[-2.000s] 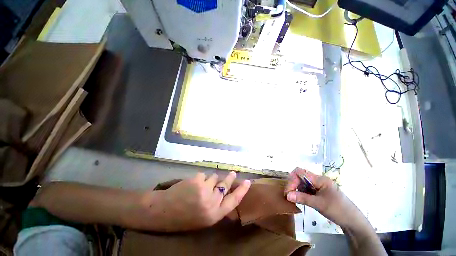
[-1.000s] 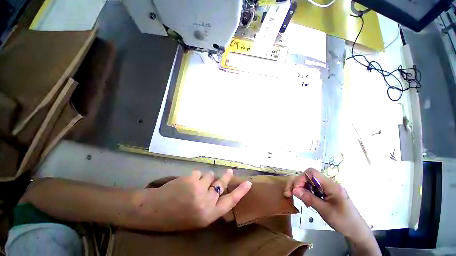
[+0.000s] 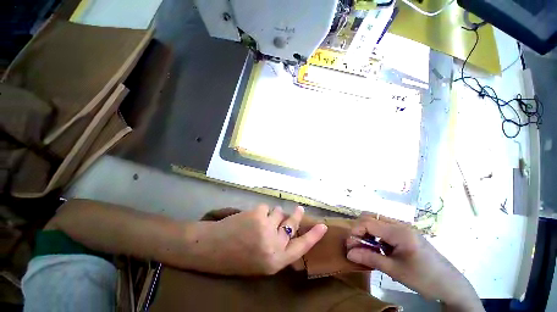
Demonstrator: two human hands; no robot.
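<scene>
A brown cloth piece (image 3: 262, 295) lies over the table's front edge and my lap. A flat reddish-brown patch (image 3: 330, 247) lies on it between my hands. My left hand (image 3: 262, 241), with a ring, rests on the cloth at the patch's left side; its palm side and what it may pinch are hidden. My right hand (image 3: 391, 244) is at the patch's right side, closed around small dark snips (image 3: 374, 244) whose tip points left over the patch.
The white machine head (image 3: 281, 27) stands over a white template plate (image 3: 330, 134) with yellow edges. Brown pieces with tan edges (image 3: 73, 73) are heaped at left. A tangled black cable (image 3: 519, 113) and a thin metal tool (image 3: 467, 189) lie at right; a dark screen (image 3: 519, 21) is at top right.
The view has shifted, so the table and machine appear further right. My right hand has turned and the snips now point left over the patch. My left hand keeps its place on the cloth.
</scene>
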